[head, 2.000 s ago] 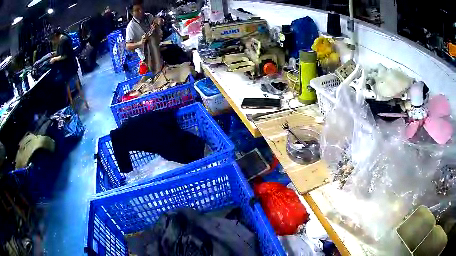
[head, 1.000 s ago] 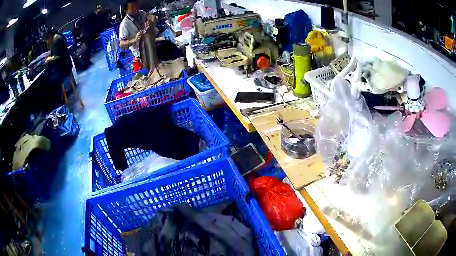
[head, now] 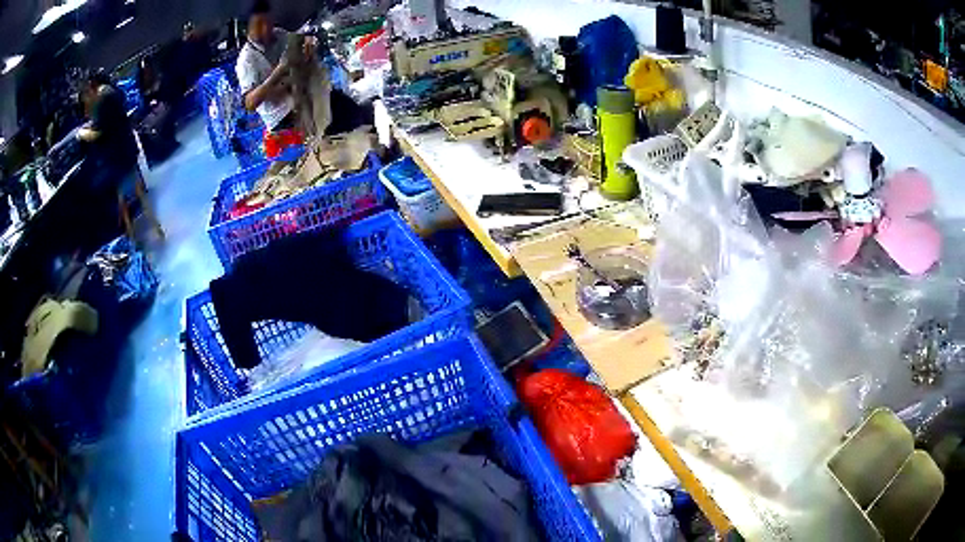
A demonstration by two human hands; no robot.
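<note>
Neither of my hands is in the picture. Nearest in front of me is a blue slatted crate (head: 328,423) with a dark grey garment (head: 407,492) heaped in it. Behind it, a second blue crate (head: 450,302) holds a black garment (head: 317,291) draped over its near left side, with clear plastic under it. To the right, the pale table (head: 688,423) has an empty beige two-section tray (head: 873,461) at the lower right corner, cut off by the frame edge.
A red bag (head: 579,426) sits between crates and table. The table holds a round clear container (head: 614,291), a black phone-like object (head: 521,203), a green flask (head: 616,143), clear plastic bags (head: 704,244) and a pink fan (head: 905,228). A person (head: 265,79) holds brown cloth behind a farther crate.
The whole view has shifted slightly, so the crates and table things sit a little farther left and higher. The objects nearby have not visibly moved. No hand has come into view.
</note>
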